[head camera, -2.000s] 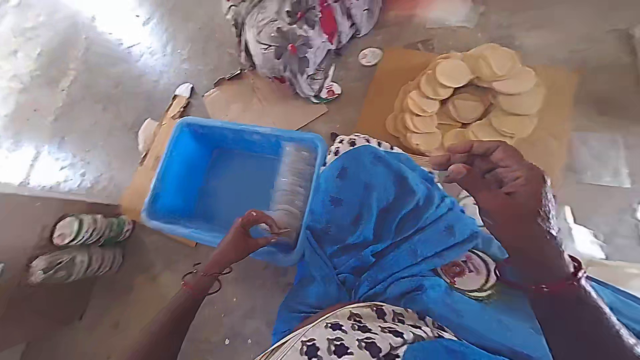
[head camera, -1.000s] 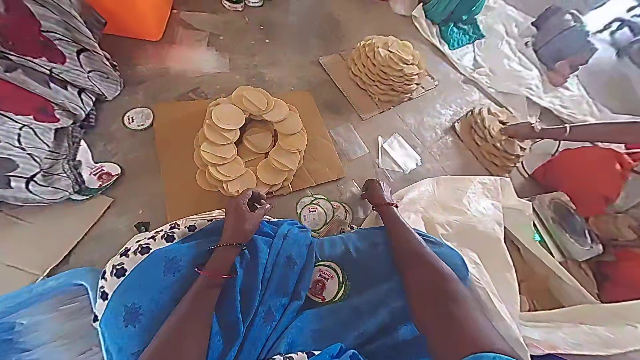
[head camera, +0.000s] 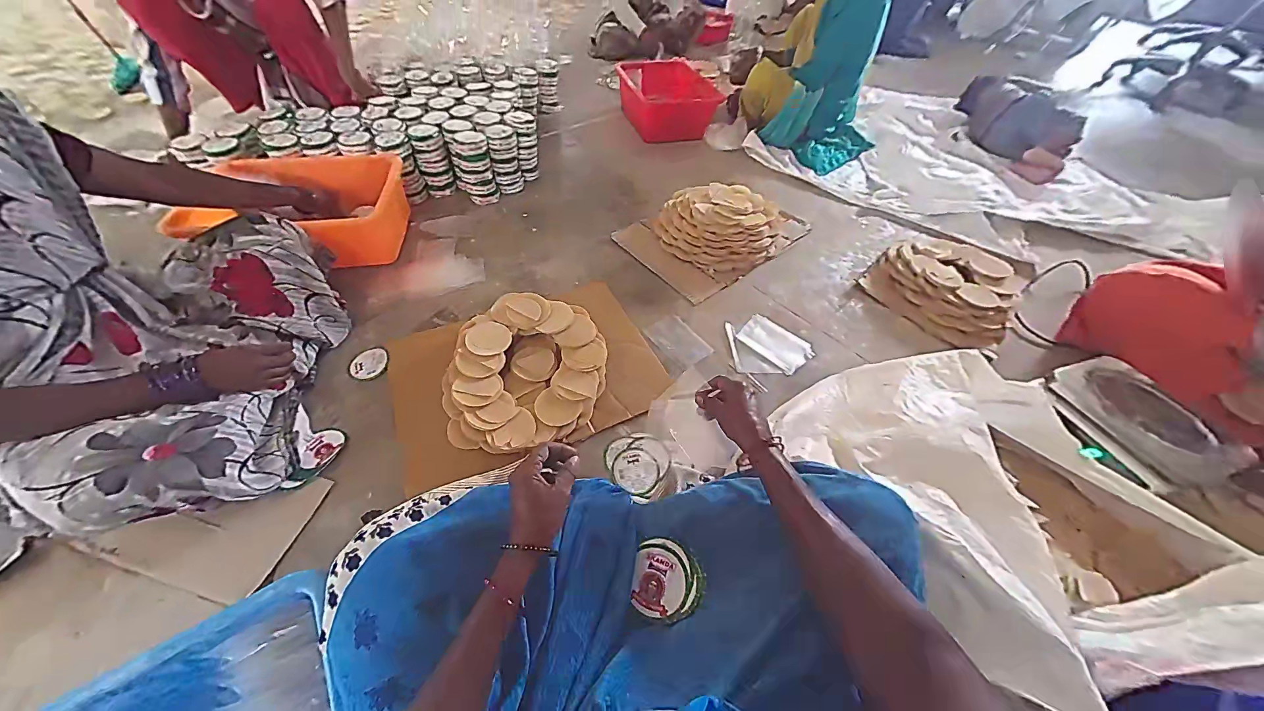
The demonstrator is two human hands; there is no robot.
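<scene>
My left hand [head camera: 543,484] is over the blue cloth on my lap, just below a ring-shaped pile of thin round discs [head camera: 484,338] on brown cardboard [head camera: 420,415]. Its fingers are curled; whether they hold anything is unclear. Farther right, my right hand [head camera: 729,407] pinches what looks like the edge of a clear plastic bag [head camera: 681,420]. Round printed labels [head camera: 640,466] lie between the hands, partly under clear plastic. Another small stack of round labels [head camera: 664,583] rests on my lap. A sheaf of clear plastic bags [head camera: 775,343] lies beyond my right hand.
At left a seated person's hand [head camera: 247,367] rests on patterned cloth, near an orange tub [head camera: 370,232]. Behind stand many packed stacks [head camera: 474,163] and a red tub [head camera: 670,104]. Two more disc piles [head camera: 719,227] [head camera: 943,286] and a scale [head camera: 1136,415] are ahead and right. A blue tub [head camera: 237,642] sits lower left.
The view has swung right and up since the blue tub was central. My left hand, over that tub two seconds ago, is now by the disc pile. Clear plastic now shows beside my right hand.
</scene>
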